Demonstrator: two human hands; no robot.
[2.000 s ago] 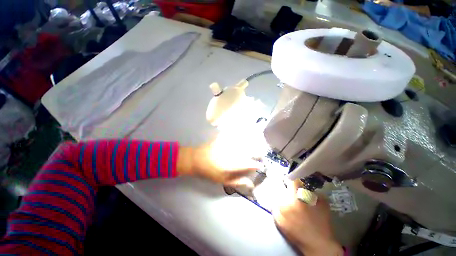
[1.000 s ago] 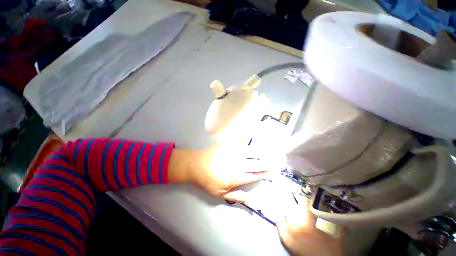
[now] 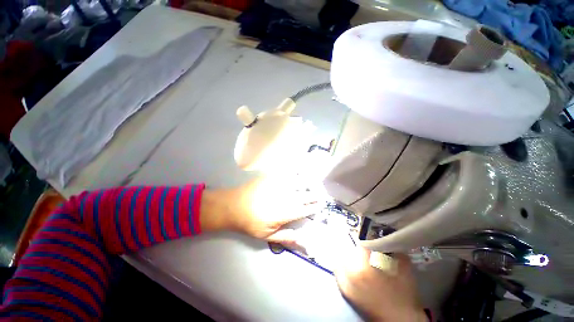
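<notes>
The beige-grey sewing machine head (image 3: 377, 170) stands at the right. Its presser foot area (image 3: 343, 217) shows as small shiny metal under the head. My left hand (image 3: 258, 204) lies flat on the glaring machine bed, left of the needle, its fingers pointing at it. My right hand (image 3: 374, 280) is right of and nearer than the needle, with its fingertips lost in the glare. Any workpiece between the hands is washed out, so I cannot tell what either hand holds. A ribbed cream piece (image 3: 384, 263) sits at my right hand.
A cream lamp (image 3: 255, 143) on a grey gooseneck shines behind the needle. A thick white roll (image 3: 434, 107) lies on the machine head. A grey cut panel (image 3: 119, 104) lies at far left. Dark fabric (image 3: 289, 28) is behind, light blue fabric (image 3: 503, 19) at top right.
The view moved closer to the machine, then back again. Both hands stay beside the needle with little visible change. A shiny lever now shows at the dial on the head.
</notes>
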